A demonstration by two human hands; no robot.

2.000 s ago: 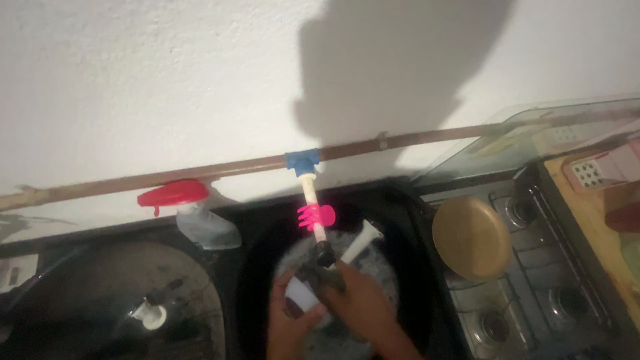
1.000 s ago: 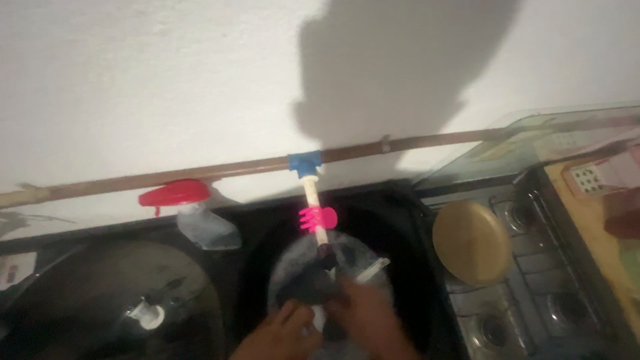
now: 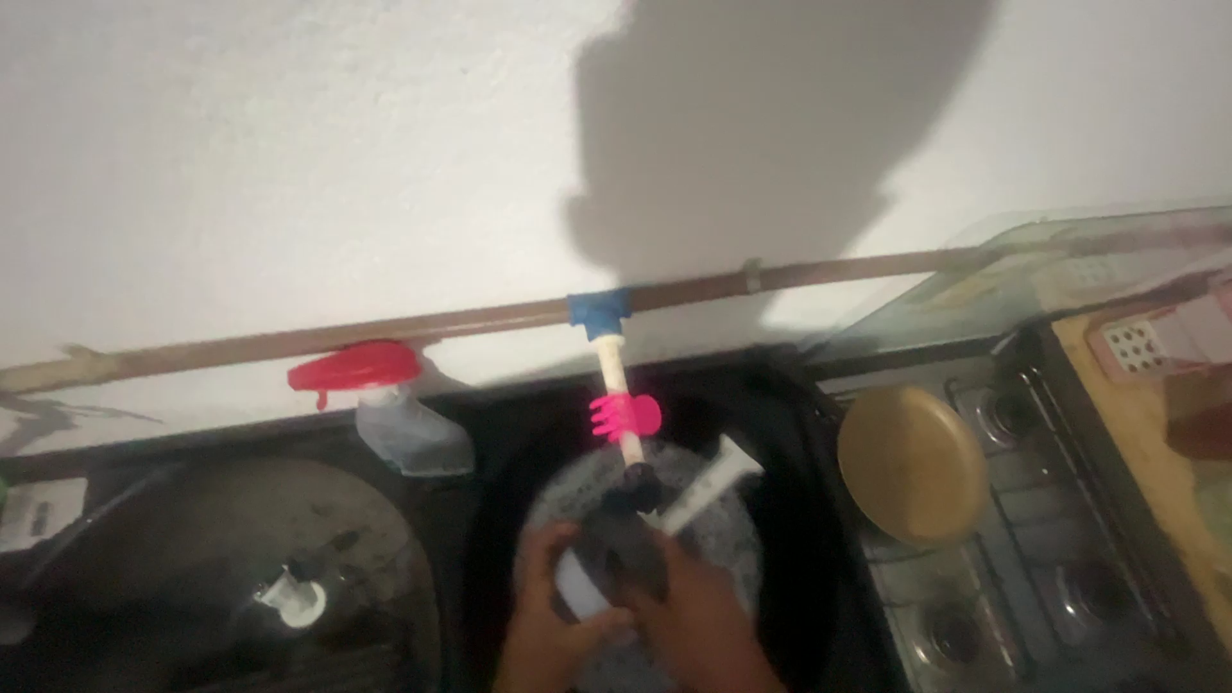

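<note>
Both hands are over a black basin (image 3: 808,577) holding foamy water (image 3: 568,491). My left hand (image 3: 553,606) grips a dark, rounded item with a pale edge (image 3: 580,584), too blurred to name exactly. My right hand (image 3: 688,606) presses on the same item from the right, its fingers partly hidden. Just above my hands ends a cream tap pipe (image 3: 612,366) with a dark tip, and a pink claw hair clip (image 3: 626,416) is clamped around it. A white handle-like piece (image 3: 712,484) sticks up to the right beyond my right hand.
A spray bottle with a red head (image 3: 414,433) stands left of the basin. Farther left is a dark round surface with a small white fitting (image 3: 294,597). To the right, a tan round plate or lid (image 3: 912,467) rests on the gas stove (image 3: 1001,520). A brown pipe (image 3: 433,322) crosses the wall.
My hands have moved up from their lower position one second ago, and the dark item with the pale edge shows more clearly between them.
</note>
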